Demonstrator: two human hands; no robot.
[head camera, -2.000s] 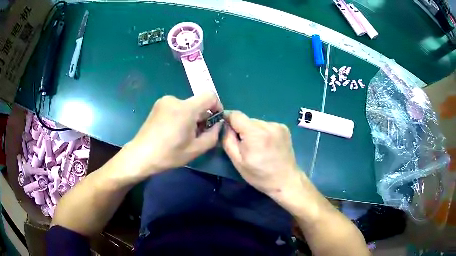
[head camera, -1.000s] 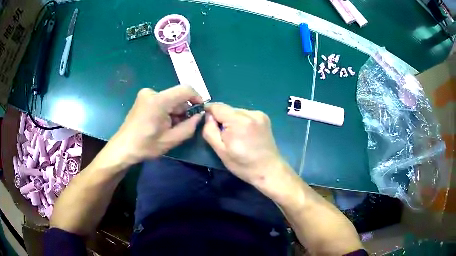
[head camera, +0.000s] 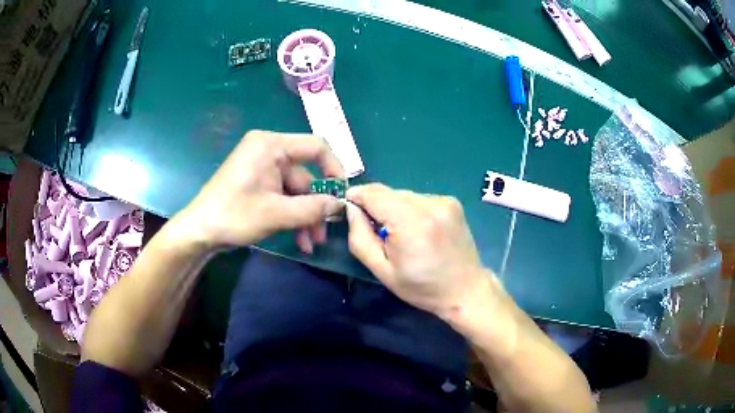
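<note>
My left hand (head camera: 266, 189) holds a small green circuit board (head camera: 329, 189) between thumb and fingers, above the bench. My right hand (head camera: 419, 242) is beside it, its thumb and finger pinched at the board's right end. A small blue thing (head camera: 383, 232) shows within my right hand; most of it is hidden, so I cannot tell what it is. A pink fan body (head camera: 329, 121) lies just beyond my hands, round head away from me. A pink handle cover (head camera: 528, 198) lies to the right.
On the green bench (head camera: 427, 113) lie a spare circuit board (head camera: 250, 52), pale knife (head camera: 126, 81), black screwdriver (head camera: 84, 89), blue battery (head camera: 515, 83) and small pink parts (head camera: 556, 127). A clear plastic bag (head camera: 653, 234) is at right, a box of pink fan bodies (head camera: 80, 250) at lower left.
The board in my left hand has turned, showing more of its green face. The blue thing in my right hand shows more clearly. The view has shifted slightly; the bench items lie as before.
</note>
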